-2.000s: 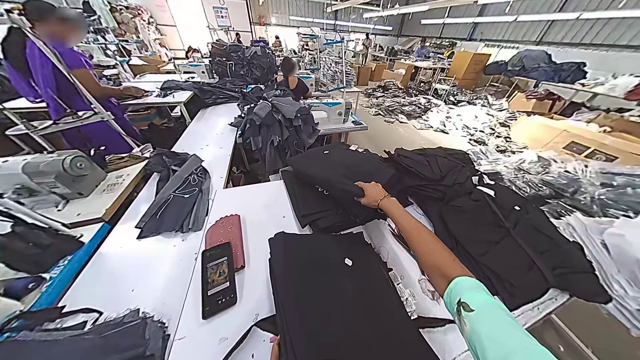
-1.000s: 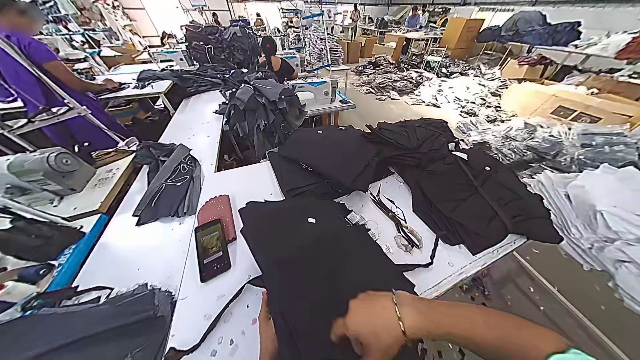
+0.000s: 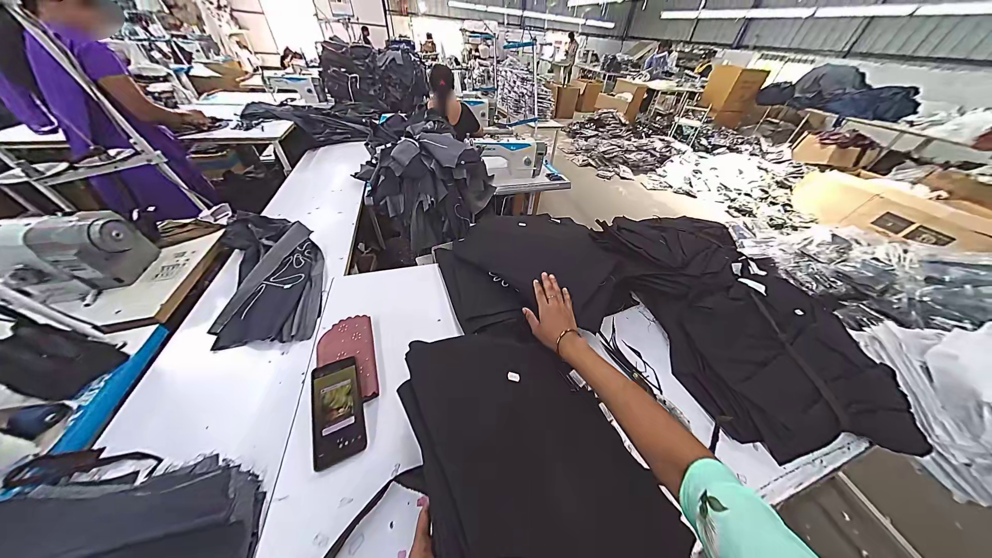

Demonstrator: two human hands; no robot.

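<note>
My right hand (image 3: 553, 313) lies palm down, fingers spread, on the near edge of a folded pile of black fabric (image 3: 535, 256) at the centre. Nearer to me is a stack of folded black fabric (image 3: 535, 449) with a small white sticker (image 3: 513, 377) on top. Only part of my left hand (image 3: 422, 531) shows, at the stack's lower left edge; its grip is hidden. A black strap (image 3: 372, 504) trails left from the stack. More black garments (image 3: 767, 349) spread over the table's right side, and loose black strips (image 3: 632, 360) lie between the piles.
A smartphone (image 3: 338, 415) rests partly on a pink case (image 3: 349, 345) on the white table (image 3: 310, 434). Grey cut pieces (image 3: 271, 287) lie left, near a sewing machine (image 3: 77, 252). A person in purple (image 3: 116, 101) stands at the upper left; another person (image 3: 449, 108) sits ahead.
My right hand has moved from over the near stack, where it was a second ago, forward to the pile behind it. The smartphone and pink case have stayed in place.
</note>
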